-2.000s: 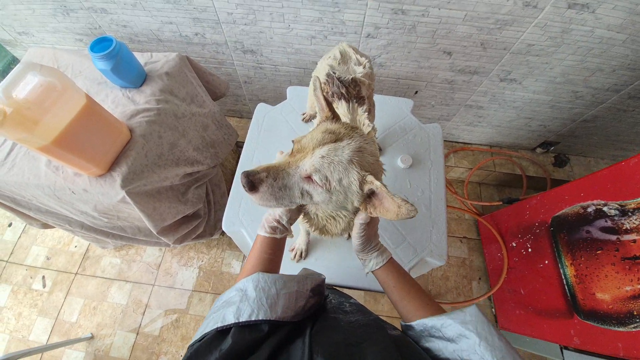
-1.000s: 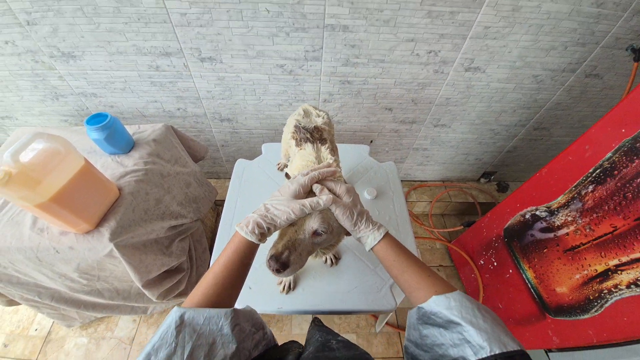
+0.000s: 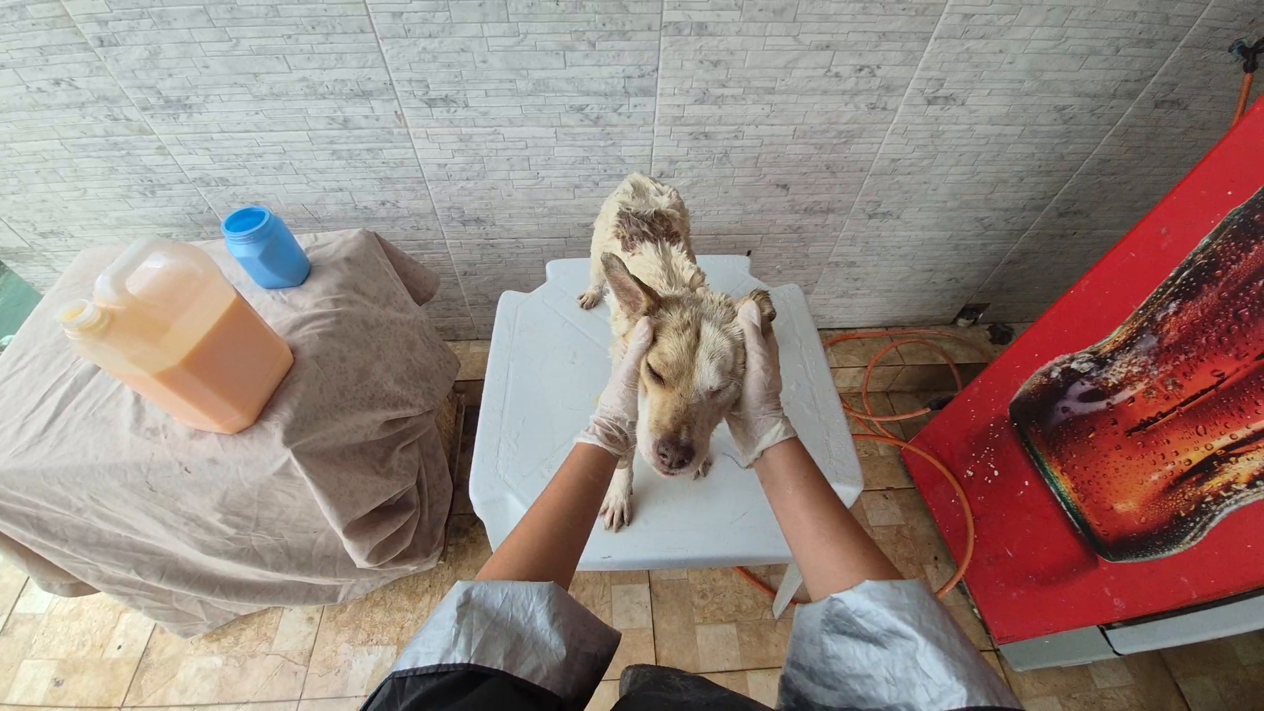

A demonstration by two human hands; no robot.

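A wet, cream-coloured dog (image 3: 681, 380) stands on a white plastic table (image 3: 538, 395), its head toward me and its eyes narrowed or closed. My left hand (image 3: 620, 395), in a thin translucent glove, lies flat along the cheek on the left of the view. On the other cheek, just below the ear, rests my right hand (image 3: 758, 390), gloved the same way. Between them the muzzle points down at me. Brown patches of matted fur show on the dog's back. The hands hide the sides of its face.
At left, a cloth-covered stand (image 3: 365, 395) bears a plastic jug of orange liquid (image 3: 197, 346) and an open blue plastic jar (image 3: 265, 247). An orange hose (image 3: 948, 469) curls on the tiled floor beside a red panel (image 3: 1037, 583) picturing a bottle. A tiled wall (image 3: 533, 128) rises behind.
My hands were together on top of the dog's head one second ago and are now apart, one on each cheek. The dog's muzzle, earlier turned left, now faces me.
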